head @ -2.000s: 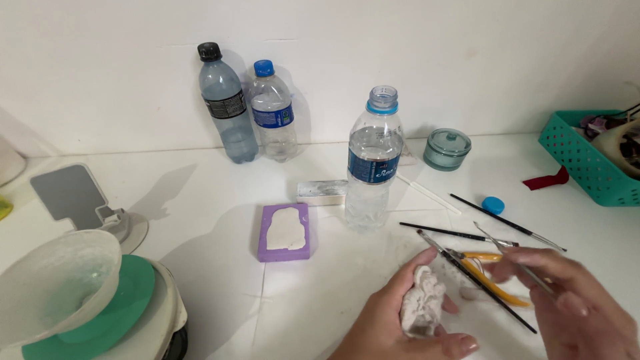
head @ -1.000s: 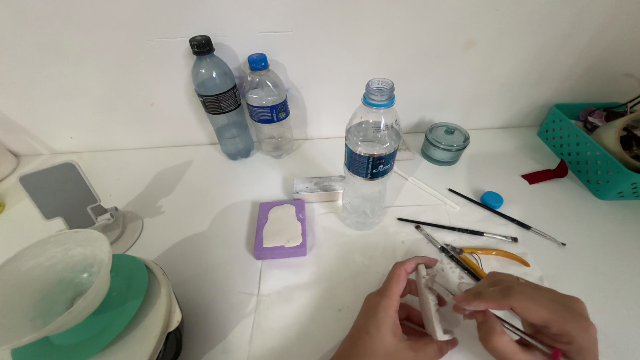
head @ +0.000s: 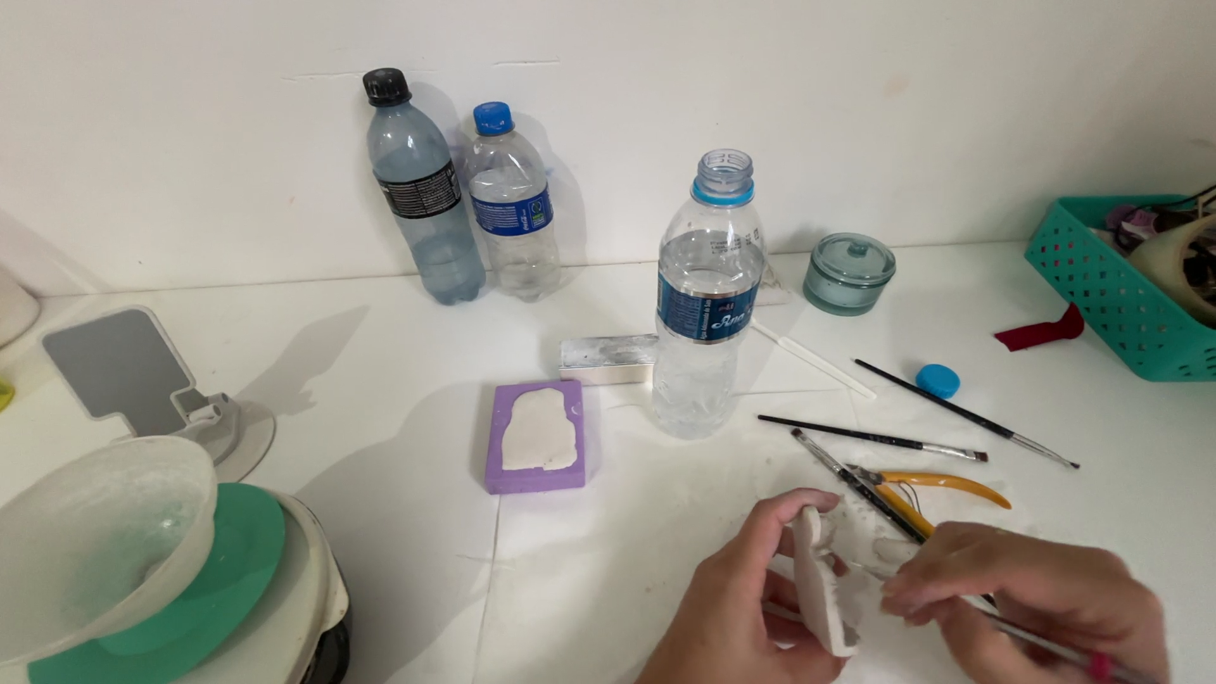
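Observation:
My left hand (head: 750, 608) holds a small white cast plaster piece (head: 819, 589) on edge, its flat back to the left and its modelled side to the right. In my right hand (head: 1035, 589) is a thin metal tool (head: 1045, 646) with a pink part near its end; its tip is close to the cast's modelled side, and contact cannot be told. Just beyond the hands lie orange-handled nippers (head: 940, 483), a flat brush (head: 855, 483) and another dark-handled brush (head: 874, 435). A purple silicone mould (head: 537, 480) filled with white material lies to the left.
An uncapped water bottle (head: 708, 304) stands beyond my hands, near a metallic-topped block (head: 608, 359). Two capped bottles (head: 423, 209) (head: 513, 209) lean by the wall. A glass jar (head: 848, 275), blue cap (head: 938, 380), teal basket (head: 1092, 285), phone stand (head: 123, 366) and translucent bowl (head: 95, 551) stand around.
The cast has been turned from showing its modelled face to standing on edge. My right hand has moved from above the nippers down toward the cast, bringing the tool with it.

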